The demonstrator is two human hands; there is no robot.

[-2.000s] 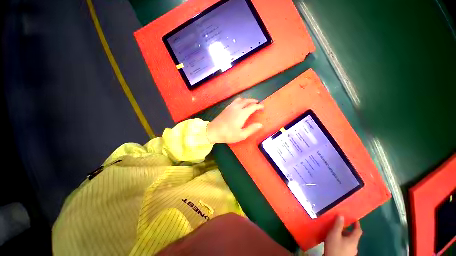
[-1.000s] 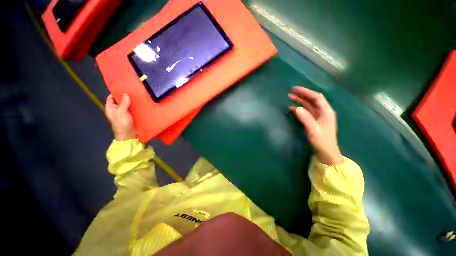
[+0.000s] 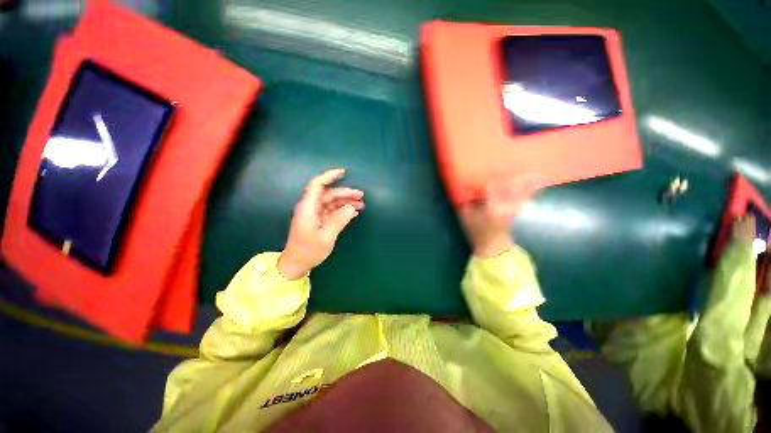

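Observation:
A dark-screened tablet [image 3: 562,80] lies on a red-orange foam pad [image 3: 473,101] at the right of centre. My right hand [image 3: 494,216] is blurred at this pad's near left corner, fingers over its edge; whether it grips is unclear. My left hand [image 3: 317,224] is empty over the green bench, fingers apart and slightly curled. At the left, another dark-screened tablet [image 3: 106,169] with a small yellow tab lies on a foam pad [image 3: 207,101], which overlaps a second pad [image 3: 182,283] beneath. Ceiling lights reflect in both screens.
The glossy green bench [image 3: 372,254] runs across the view. Small loose pieces [image 3: 675,188] lie on it to the right. At the far right, another person's hand [image 3: 744,228] is at a further tablet on a red pad. Floor with a yellow line shows at lower left.
The view has swung right. My left hand has let go of the left foam pad and is now over the bench. My right hand has reached the right pad's corner.

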